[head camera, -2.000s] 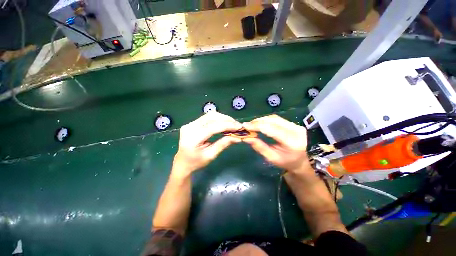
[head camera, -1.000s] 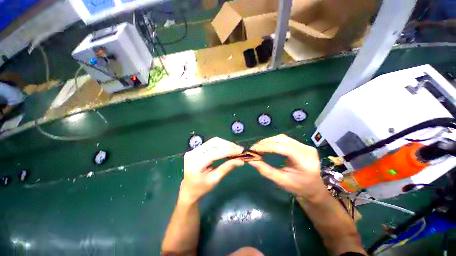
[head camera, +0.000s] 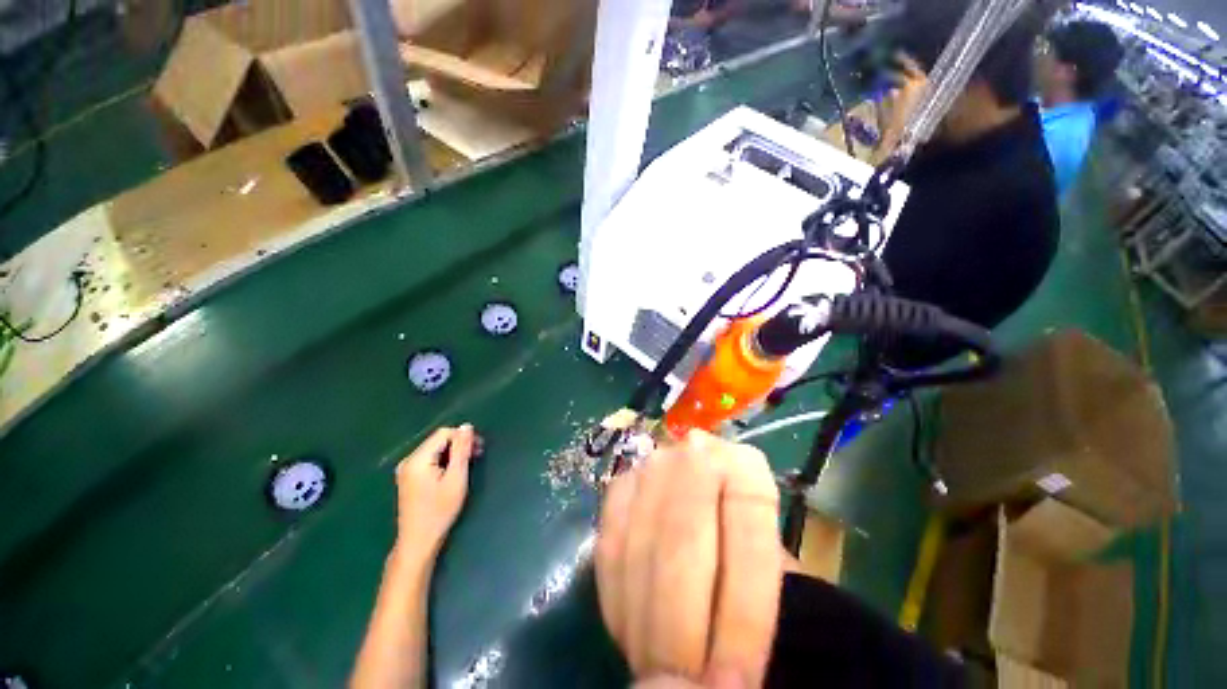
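Note:
My left hand (head camera: 433, 491) is low over the green conveyor belt (head camera: 350, 592), fingers curled in; whether it holds anything cannot be told. My right hand (head camera: 693, 552) is large and close to the camera, fingers together, just below the orange screwdriver (head camera: 727, 377). Its fingertips overlap the tool's nose area, and what they touch is hidden. Small screws (head camera: 569, 467) lie loose on the belt between the hands. Several pale round parts with black rims lie in a row on the belt, the nearest (head camera: 298, 486) left of my left hand.
The white screw feeder (head camera: 673, 242) stands behind the screwdriver, beside a white post (head camera: 622, 108). Black housings (head camera: 320, 172) and open cardboard boxes (head camera: 209, 81) are on the far shelf. A person in black (head camera: 982, 202) is at the right, above a large open box (head camera: 1063, 431).
The view has swung right. My hands, earlier together around a small dark and orange thing, are now apart: the left over the belt, the right by the screwdriver. The small thing no longer shows.

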